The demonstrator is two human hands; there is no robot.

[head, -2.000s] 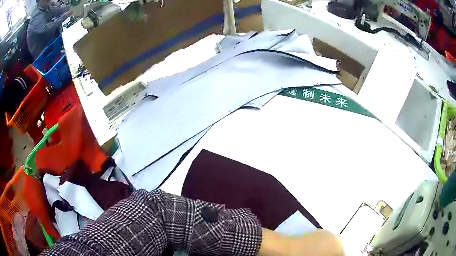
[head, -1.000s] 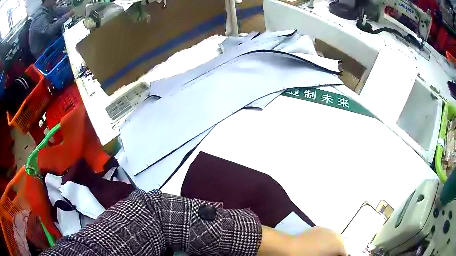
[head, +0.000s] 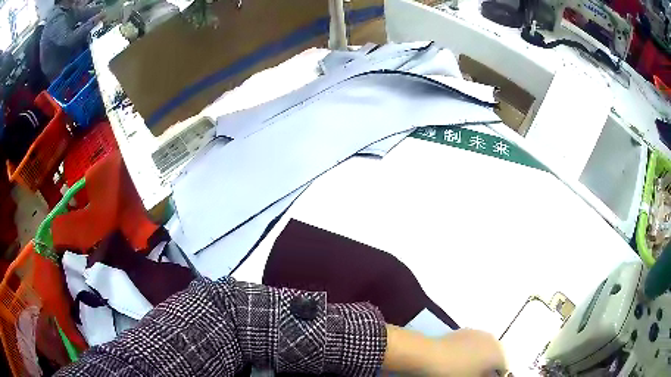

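Note:
A maroon body panel [head: 335, 265] lies on the white table, with a pale grey-blue part [head: 430, 322] showing at its right end. My left hand [head: 463, 353] is on the work beside the sewing machine head [head: 600, 320] at the bottom right. Its fingers are blurred, washed out by light and partly cut off by the lower edge, so their grip is hidden. My checked left sleeve covers the near part of the panel. The needle area is too bright to make out. My right hand is not in view.
Long pale grey-blue cut pieces [head: 294, 147] lie stacked across the table's far left. An orange-red basket [head: 37, 276] with maroon and pale pieces stands at left. Brown cardboard [head: 221, 59] is behind the stack. A person [head: 62, 37] sits at the far left.
The maroon panel's right end has shifted slightly left, and its right edge looks more curved than two seconds ago. My left hand has stayed near the machine head with little movement.

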